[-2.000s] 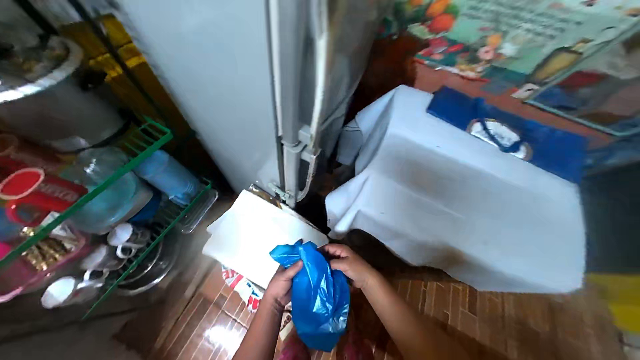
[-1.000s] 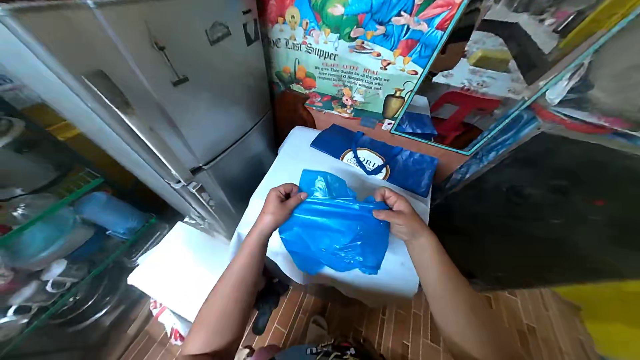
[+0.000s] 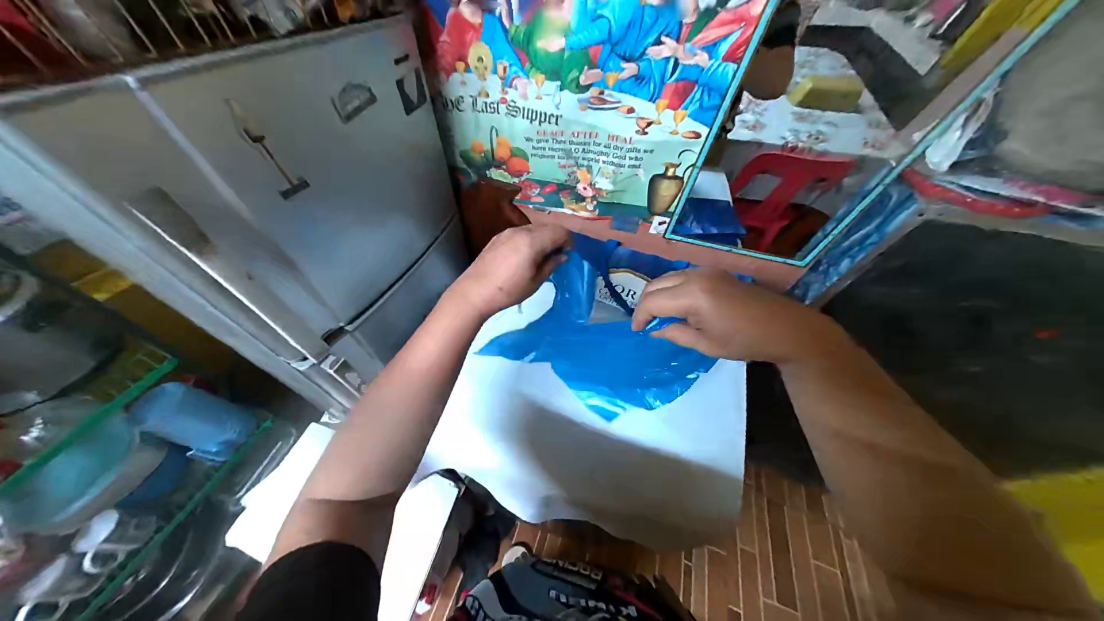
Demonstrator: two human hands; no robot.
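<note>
A thin blue plastic bag (image 3: 604,362) spreads over the white cloth of a small table (image 3: 535,431). My left hand (image 3: 517,267) pinches the bag's upper left part between thumb and fingers. At the bag's upper right, my right hand (image 3: 711,315) grips its edge with bent fingers. Behind the bag, at the table's back edge, lies a darker blue bag with a dark handle and a white oval print (image 3: 623,287), partly covered by the plastic and my hands.
A grey refrigerator (image 3: 345,155) stands at the left, beside a green-edged rack (image 3: 129,405) with dishes and cups. A poster (image 3: 569,121) and a framed mirror (image 3: 776,172) are behind the table. A white surface (image 3: 423,535) sits low at the left; brown tiles (image 3: 768,543) cover the floor.
The view has swung from the low white surface to the table. The blue plastic bag, bunched up in my hands two seconds ago, is now spread out over the white cloth.
</note>
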